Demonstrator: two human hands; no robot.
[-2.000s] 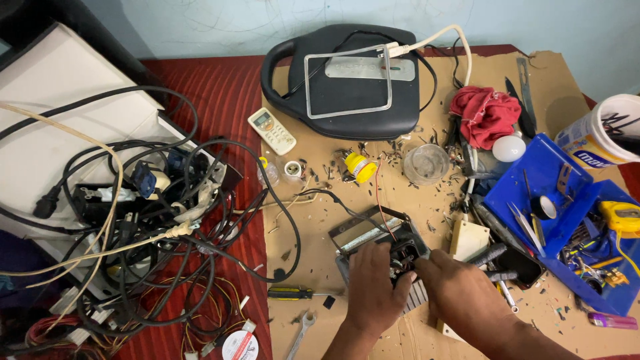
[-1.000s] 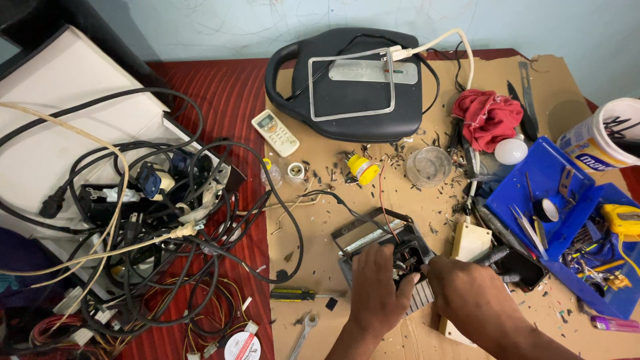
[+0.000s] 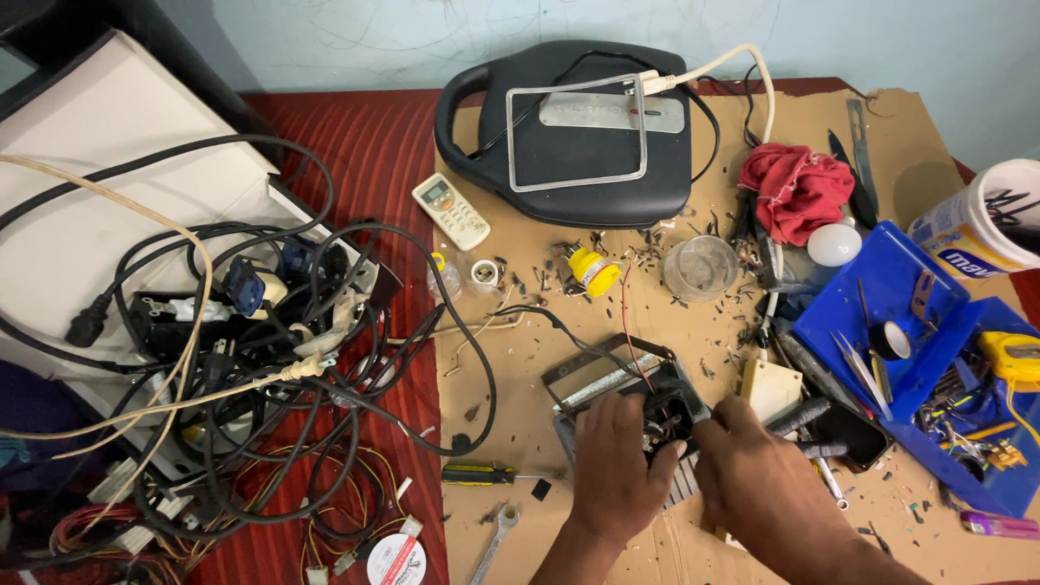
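Observation:
A metal-framed device with a finned housing and an opened black wiring box lies on the cardboard at lower centre. My left hand rests on its left side, fingers curled over the frame, thumb at the edge of the black box. My right hand is closed at the box's right side, around what looks like a tool with black-wrapped handles; its working end is hidden. A red wire and a black cable run into the box.
A screwdriver and a wrench lie left of the device. Tangled cables fill the left side. Behind are a black appliance, a remote and a glass dish. Blue trays of tools stand at right.

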